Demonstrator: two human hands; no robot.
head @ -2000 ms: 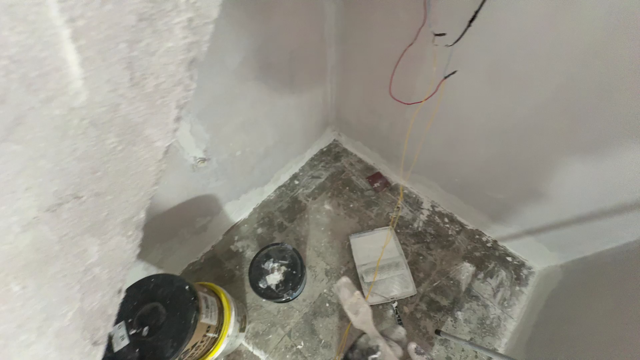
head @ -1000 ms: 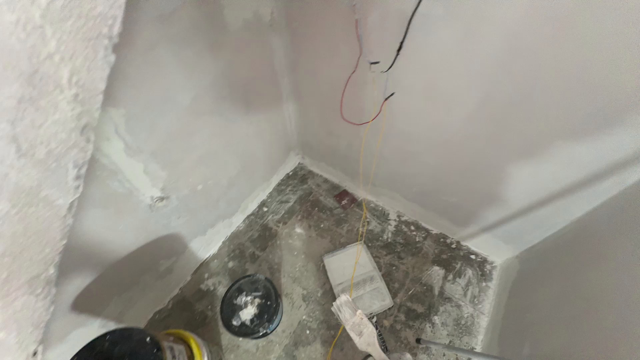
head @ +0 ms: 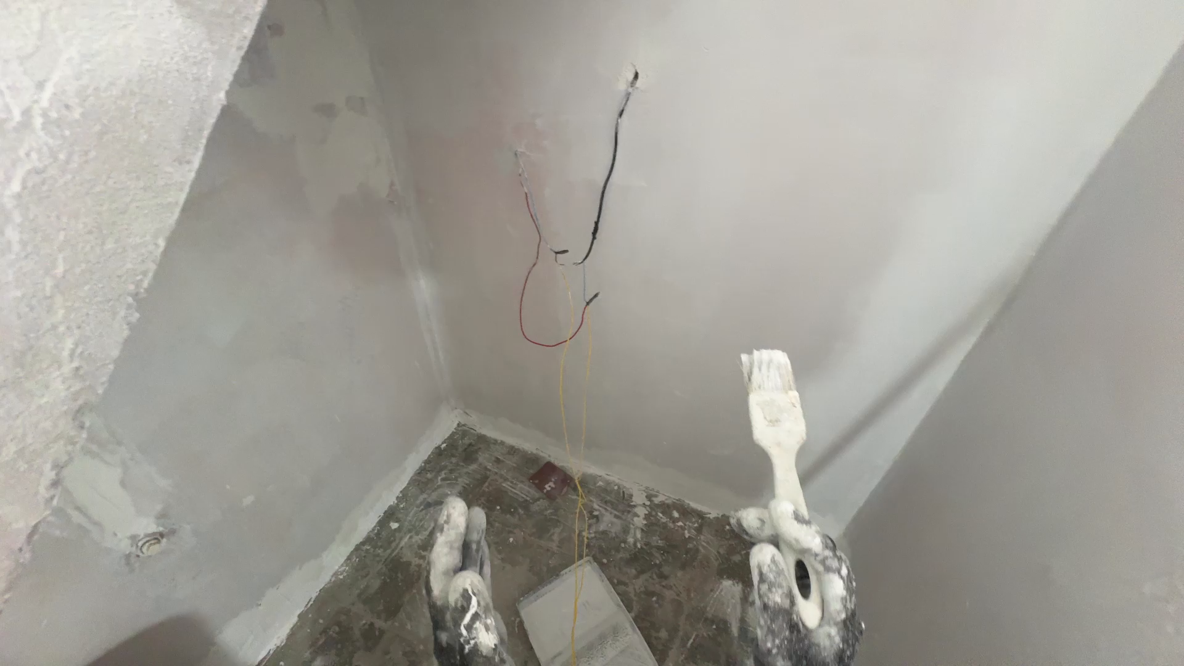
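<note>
My right hand [head: 809, 587], in a dark glove smeared with white paint, grips the handle of a paintbrush [head: 777, 416] near the lower right. The brush is upright, its white-coated bristles pointing up in front of the wall. At the lower centre-left, my left hand [head: 464, 583], gloved and smeared the same way, is raised with nothing in it, its fingers upward and the thumb side apart. Between the two hands, lower down, a paint tray [head: 587, 615] lies on the floor, partly cut off by the frame's bottom edge.
A black cable [head: 608, 176] and a red wire [head: 524, 310] hang from the back wall [head: 786, 185]. Thin yellow wires [head: 563, 388] run down across the tray. A reddish piece [head: 552, 478] lies on the stained floor [head: 388, 573]. A rough white edge [head: 111, 185] stands close at left.
The brush has come up from low over the tray to the right, upright in my right hand. My left hand has come into view. The view has tilted up, and the buckets are out of it.
</note>
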